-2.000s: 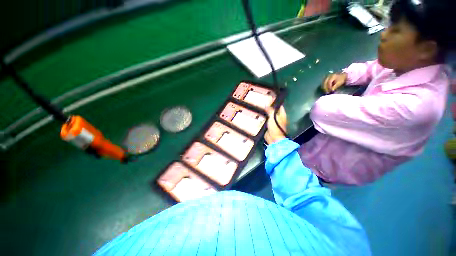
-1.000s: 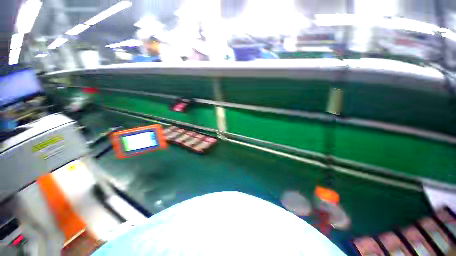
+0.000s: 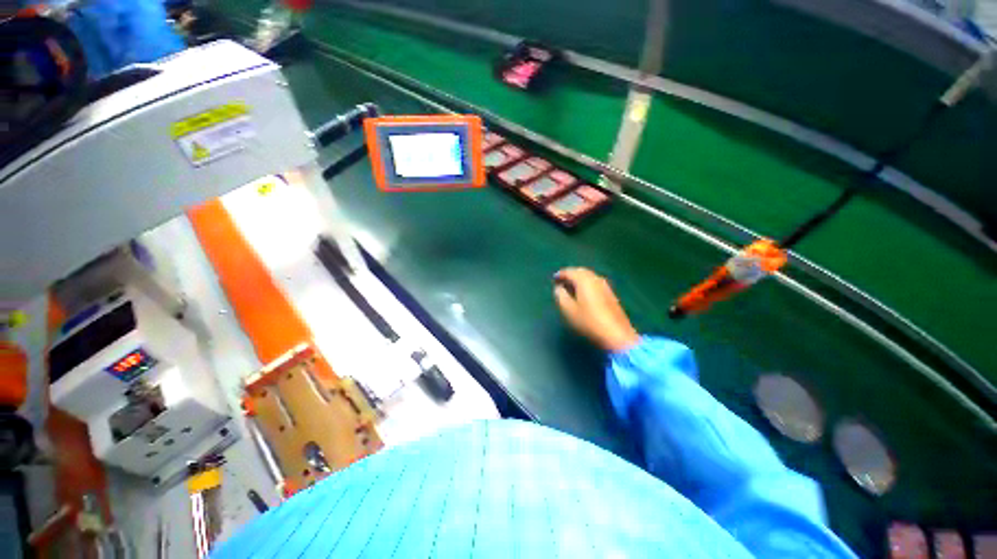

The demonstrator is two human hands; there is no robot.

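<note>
My right hand (image 3: 594, 310) is over the green bench, with its arm reaching in from the lower right. Its fingers are curled; no held thing can be made out, and the fingertips are unclear. Beyond it, a black compartment tray (image 3: 563, 222) holding several pink phone middle frames (image 3: 536, 180) lies against the bench's back rail. The orange electric screwdriver (image 3: 727, 281) hangs on its cable to the right of my hand, apart from it. My left hand is not in view.
The white machine (image 3: 142, 142) fills the left, with a touchscreen panel (image 3: 429, 153), a brass-brown fixture (image 3: 312, 420) and a white box with red display (image 3: 131, 377). Two round grey dishes (image 3: 789, 406) lie right. More frames (image 3: 907, 542) show at the lower right edge.
The view has swung left from the near tray and the coworker to the machine. My right hand, earlier at the near tray, is now over the bench near the far tray.
</note>
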